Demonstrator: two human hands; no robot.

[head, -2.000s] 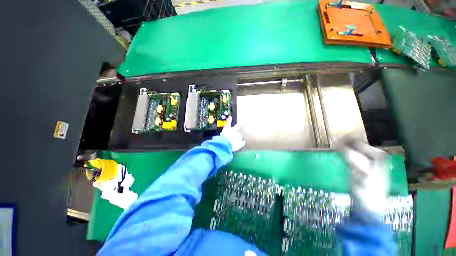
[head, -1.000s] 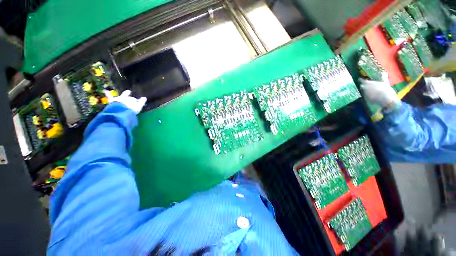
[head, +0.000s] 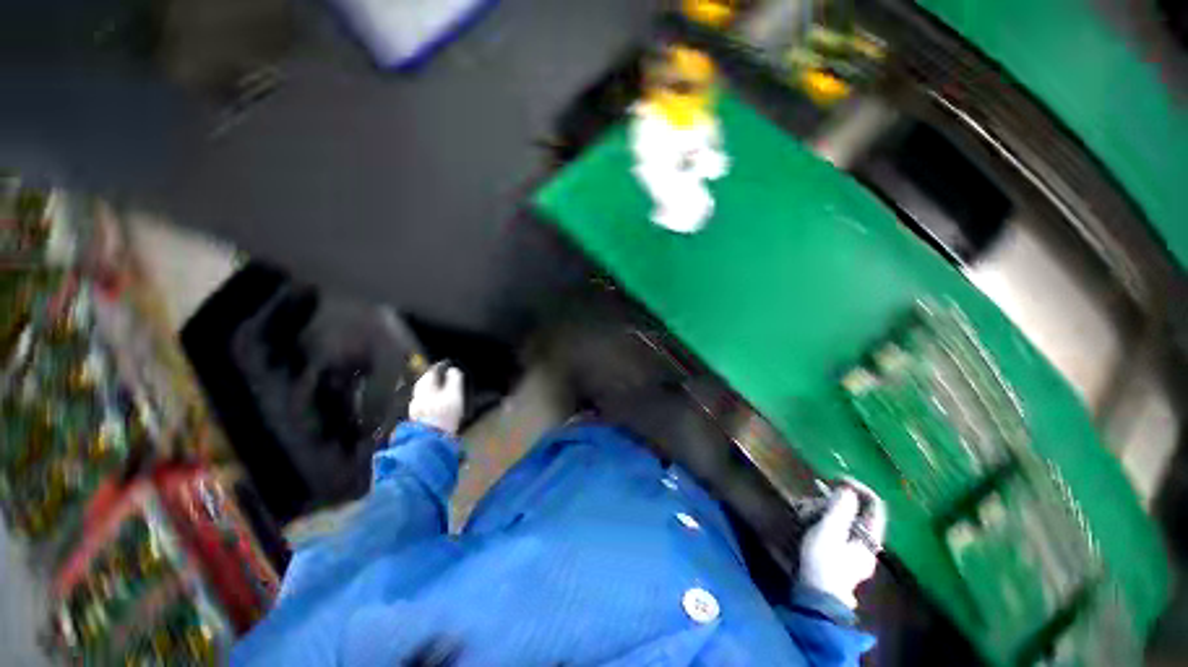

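The view is blurred. My left hand (head: 438, 397), in a white glove, has its fingers curled above the near side of a black bin (head: 241, 378) with dark pieces inside; I cannot tell if it holds anything. My right hand (head: 842, 545), also gloved, is closed around a slim dark tool, probably tweezers (head: 860, 532), beside the front edge of the green mat (head: 769, 280). Circuit boards (head: 912, 424) lie on the mat to its right.
A yellow pot (head: 684, 81) and a crumpled white cloth (head: 678, 163) are at the mat's far end. A black carrier (head: 938, 189) lies on the conveyor (head: 1062, 306) beyond. Red-edged racks or trays (head: 196, 521) with blurred green parts are at the lower left.
The view has swung left, bringing the black bin into sight. My left hand has left the seated board and is over the bin. My right hand has come back from the far right.
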